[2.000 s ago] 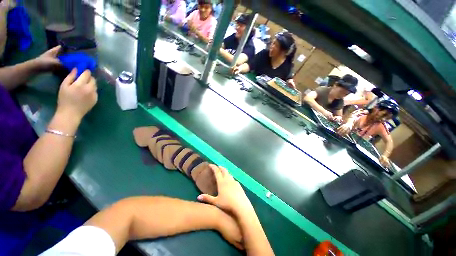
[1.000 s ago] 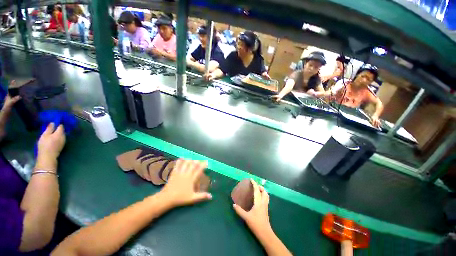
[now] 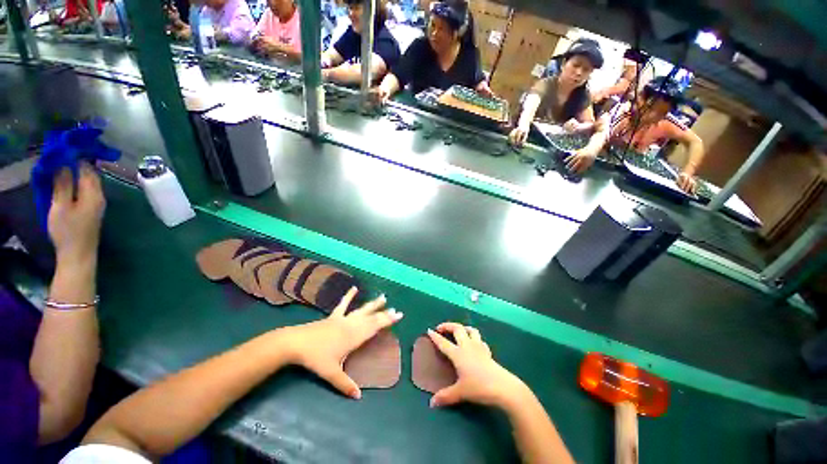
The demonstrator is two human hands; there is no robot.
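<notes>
My left hand (image 3: pixel 337 344) lies spread over a brown wood-grain end panel (image 3: pixel 379 362) flat on the green bench. My right hand (image 3: pixel 470 367) rests on a second brown panel (image 3: pixel 430 366), fingers on its top and right edges. The two panels lie side by side with a small gap. A row of overlapping loose panels (image 3: pixel 263 272) with dark strips fans out to the left. A mallet (image 3: pixel 626 385) with an orange translucent head and pale wooden handle lies at the right.
Grey speaker cabinets stand on the dark belt, at the left (image 3: pixel 243 152) and right (image 3: pixel 609 237). A white bottle (image 3: pixel 165 192) stands by the green post (image 3: pixel 163 91). A neighbour at left holds a blue cloth (image 3: pixel 68 163). A green rail (image 3: pixel 363 261) edges the bench. Several people sit opposite.
My left hand has moved from the fanned row onto a separate panel near the front. My right hand's panel now lies flat beside it. The view has shifted slightly.
</notes>
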